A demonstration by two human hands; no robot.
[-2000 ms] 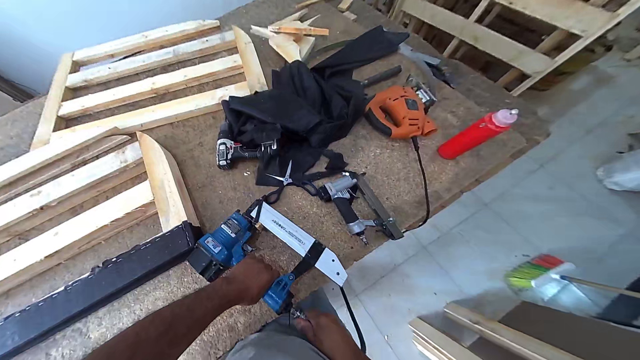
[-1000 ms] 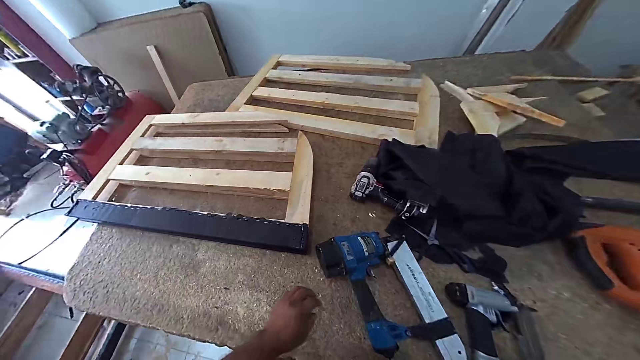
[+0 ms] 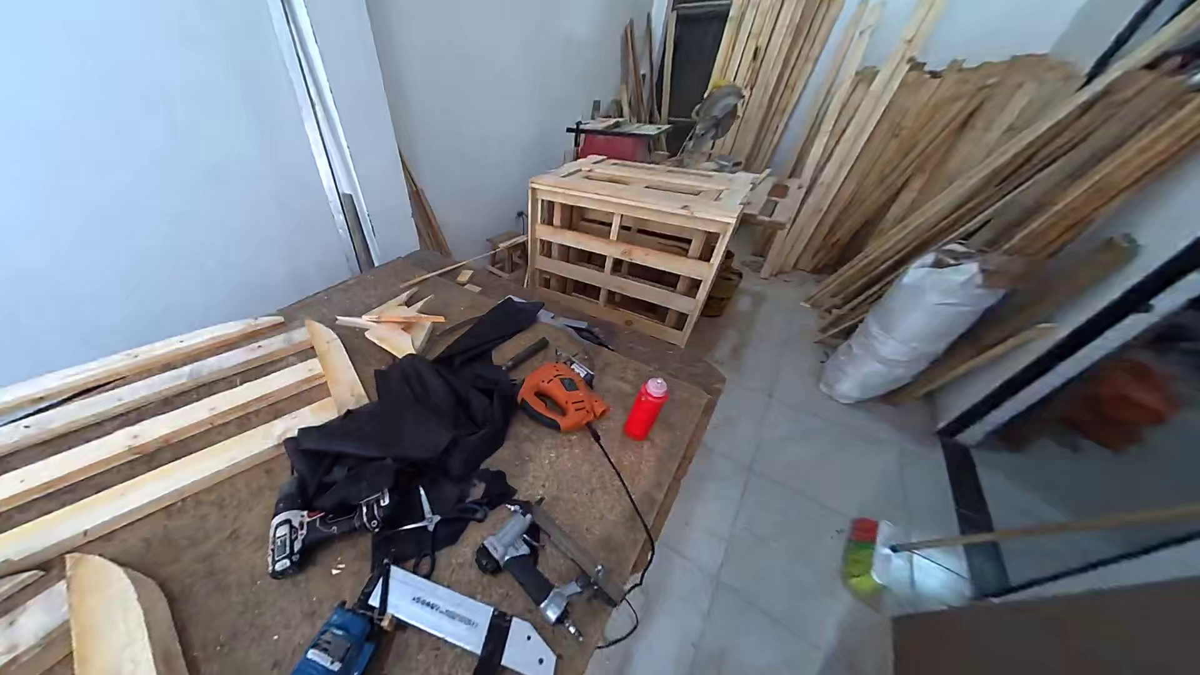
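Neither of my hands shows in the head view now. At the bottom edge of the workbench lies a blue pneumatic nailer [image 3: 336, 641], partly cut off, with its long silver magazine [image 3: 459, 619]. Right of it rests a smaller grey air stapler [image 3: 530, 562]. Black fabric [image 3: 412, 422] is heaped at the middle of the bench, and scissors [image 3: 427, 514] lie open on its lower part. A cordless drill [image 3: 295, 534] lies against the fabric's lower left. An orange jigsaw [image 3: 561, 396] with a cable is beside the fabric, left of a red bottle [image 3: 645, 410].
Slatted wooden frames [image 3: 159, 450] and wood offcuts [image 3: 398, 323] lie on the bench [image 3: 244, 553]. Beyond stand a wooden crate-like frame [image 3: 623, 248], leaning boards [image 3: 900, 178] and a white sack [image 3: 909, 323]. A broom [image 3: 867, 558] is on the tiled floor [image 3: 769, 487] at right.
The view has swung far to the right. One hand was beside the blue nailer a second ago, and earlier both hands were at it; none is in view now.
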